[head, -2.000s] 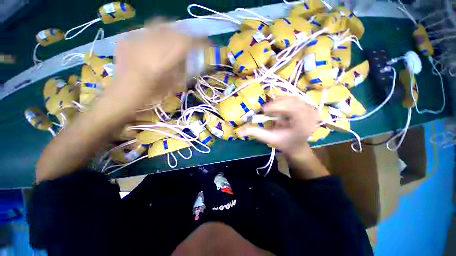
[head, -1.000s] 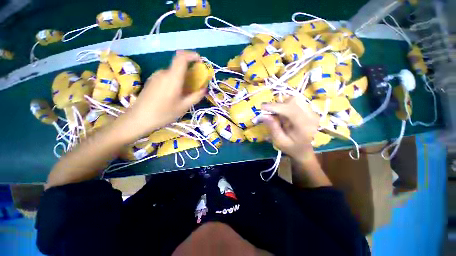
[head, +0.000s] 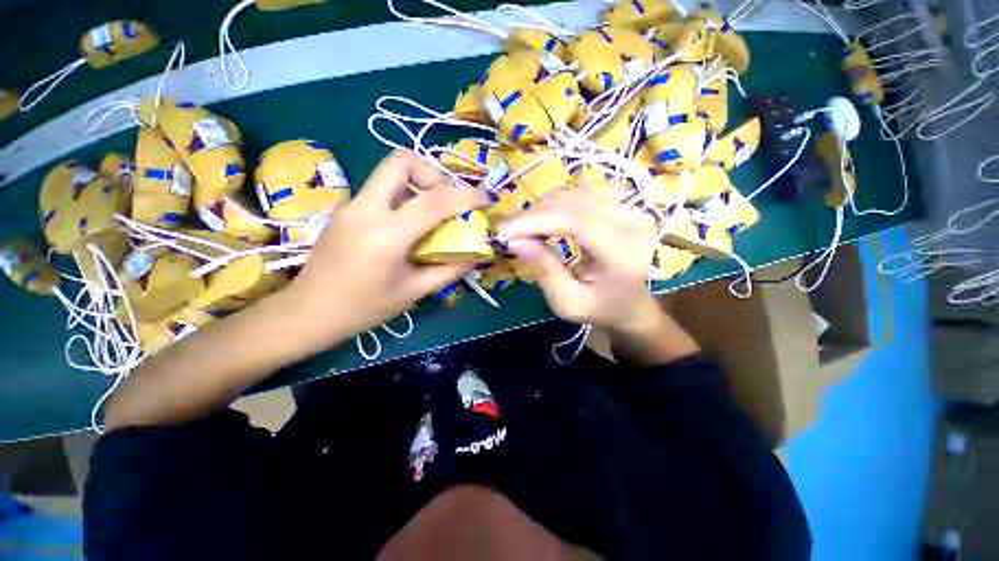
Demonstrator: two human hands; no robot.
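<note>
My left hand point(head: 383, 247) holds a yellow unit point(head: 455, 239) in front of my chest, its fingers over the top and side. My right hand point(head: 586, 252) is at the right end of that unit, thumb and fingertips pinched together there. A tiny dark thing shows at those fingertips; whether it is a tool or part of the unit I cannot tell. Yellow units with blue tape strips and white cords lie heaped behind my right hand point(head: 537, 93) and in a second heap to the left point(head: 164, 175).
A pale grey rail point(head: 318, 57) crosses the dark green bench point(head: 362, 104). Another unit point(head: 118, 42) lies beyond it. At right are a black socket block point(head: 780, 137), a white round plug point(head: 842, 117) and hanging white cords point(head: 931, 88). Cardboard boxes point(head: 745, 362) stand below.
My left hand has moved right and now holds a unit against my right hand's fingertips. A unit now lies on the right side of the left heap. The view has shifted.
</note>
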